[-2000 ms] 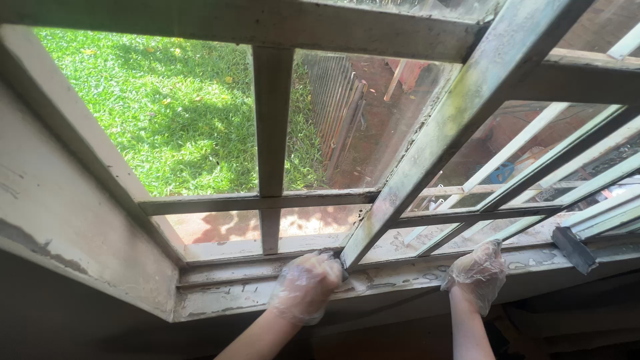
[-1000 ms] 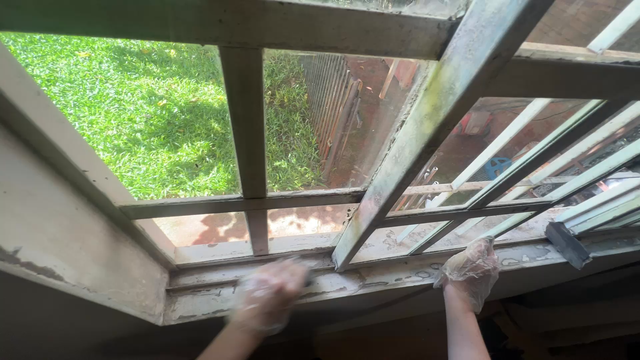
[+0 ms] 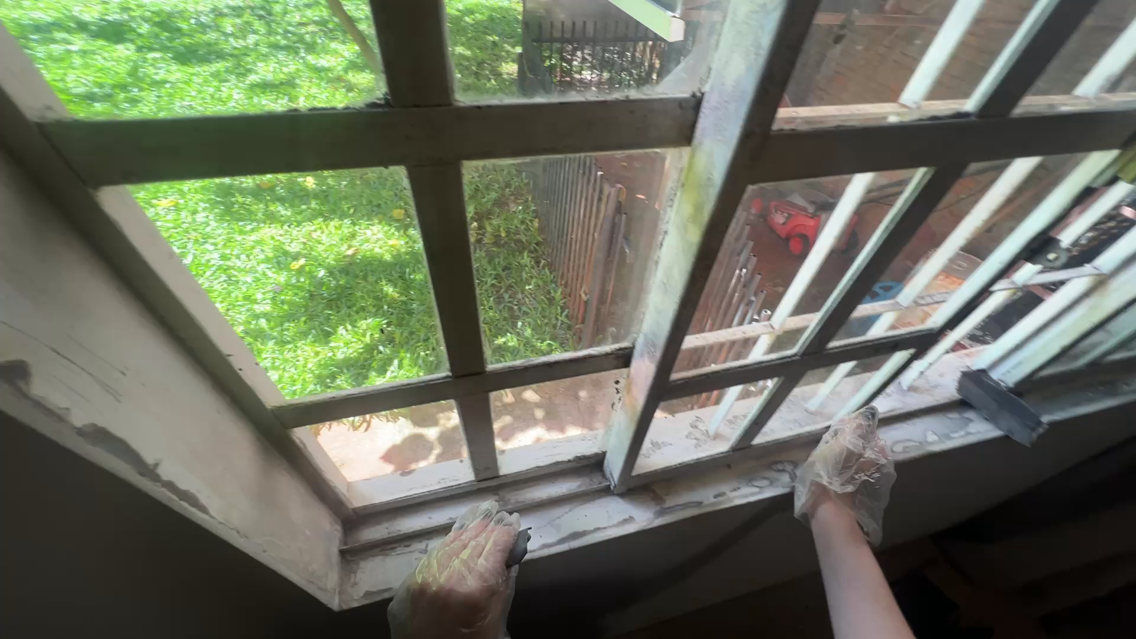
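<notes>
My left hand [image 3: 461, 568], in a clear plastic glove, is closed on a small dark object [image 3: 518, 546] at the left part of the windowsill [image 3: 568, 524]. Only one end of that object shows beside my fingers, so its kind cannot be told. My right hand [image 3: 848, 466], gloved the same way, rests on the sill further right, against the foot of the paned window; its palm side is hidden, and whether it holds anything cannot be told. Above both hands rises the window frame [image 3: 453, 266] with its bars and glass. The sill's paint is worn and patchy.
A dark block-like object [image 3: 1003, 406] lies on the sill to the right. The upright sash edge [image 3: 692, 231] stands between my hands. At the left is the deep window jamb [image 3: 151, 399] with chipped paint. White bars [image 3: 821, 257], grass and a fence are outside.
My left hand has moved left along the sill, away from the foot of the sash edge. My right hand has stayed at about the same place on the sill. The view has shifted somewhat.
</notes>
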